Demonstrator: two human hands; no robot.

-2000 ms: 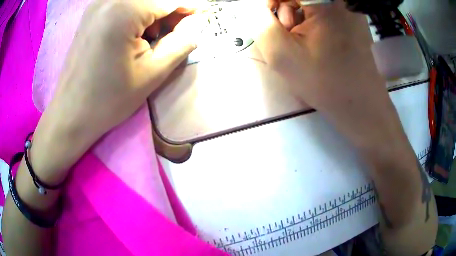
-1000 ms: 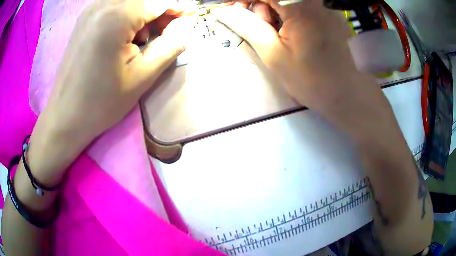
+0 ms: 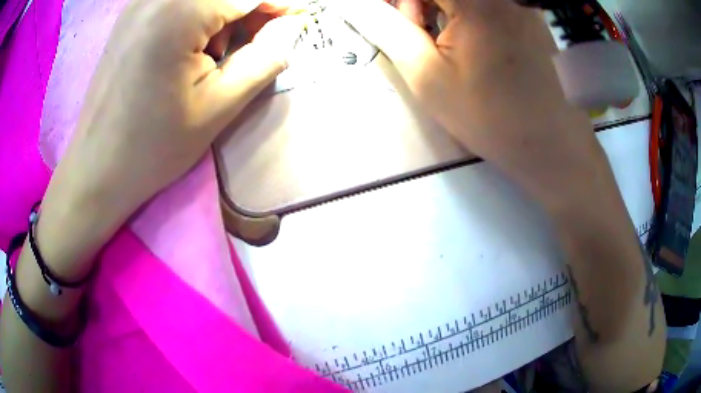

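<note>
My left hand lies at the upper left, palm down, with thumb and fingers pinched near the needle area at the top edge. My right hand is at the upper right, its thumb pointing in to the same bright spot. The fingertips of both hands are partly cut off or washed out by glare, so what they pinch cannot be seen. The magenta garment panel lies under my left wrist and forearm, its pale pink side partly turned up, running down to the front edge.
The slide plate has a brown finger notch. A printed ruler runs along the table's front edge. At the right are red-handled scissors, a dark phone-like slab and a blurred whitish object.
My hands stay close together at the needle area. My right hand first moved slightly left, then a little back right. The blurred whitish object at the right shifted.
</note>
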